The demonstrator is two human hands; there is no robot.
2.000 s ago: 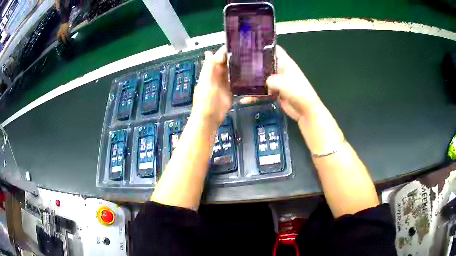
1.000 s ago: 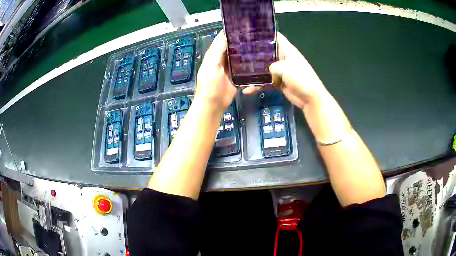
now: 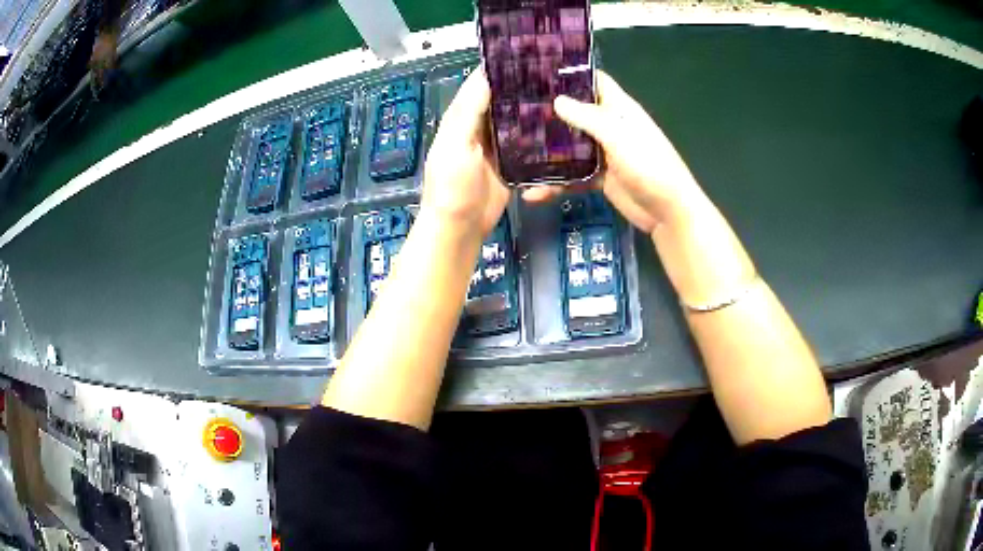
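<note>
A smartphone (image 3: 539, 86) with a dark purple lit screen is held upright at the top middle, its top edge cut off by the frame. My left hand (image 3: 466, 161) grips its left side. My right hand (image 3: 631, 145) holds its right side, with the thumb over the screen. Below lies a clear blister tray (image 3: 539, 307) in two rows of pockets. Blue housing assemblies (image 3: 593, 274) with pale patches sit in its pockets. My hands and left forearm hide part of the tray.
The tray lies on a dark green bench (image 3: 798, 205) with a white edge rail (image 3: 755, 15). A red emergency stop button (image 3: 224, 440) is on the white panel at lower left. Another white panel (image 3: 900, 452) is at lower right. A red strap (image 3: 623, 500) hangs below the bench edge.
The phone and hands first moved slightly up in view as the tray shifted up. My right thumb has since moved up and left over the screen, which shows different content.
</note>
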